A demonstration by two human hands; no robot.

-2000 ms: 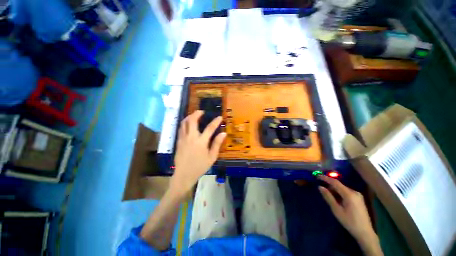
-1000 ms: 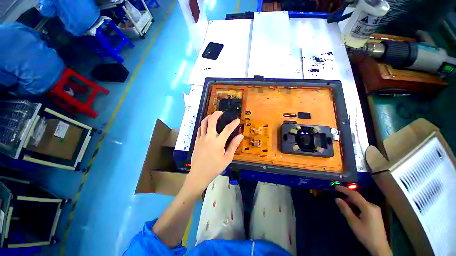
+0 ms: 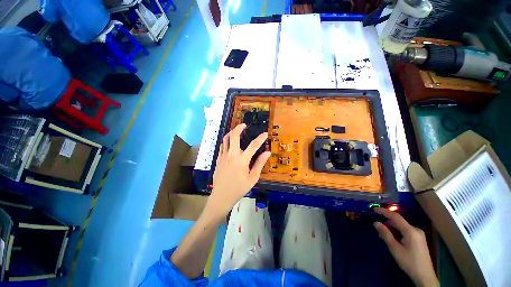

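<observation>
My left hand [image 3: 234,168] lies over the left fixture nest [image 3: 256,120], a raised black block on the orange fixture plate [image 3: 302,112]. Its fingers are spread and touch the block's lower part; no held part shows, and what lies under the fingers is hidden. My right hand [image 3: 404,242] is at the front panel's right end, empty, with its index fingertip at the green light [image 3: 374,206]. The right fixture nest [image 3: 342,156], a wider black block with a round centre, sits on the plate, untouched.
An open carton [image 3: 424,174] with a white sheet of dark strips is at right. A heat gun [image 3: 465,63] lies on a brown block behind it, beside a white bottle [image 3: 404,25]. A black pad [image 3: 236,58] lies at the back left. People in blue sit at far left.
The view has shifted since two seconds ago, so the table shows further right. Both hands keep their places at the left nest and the green light.
</observation>
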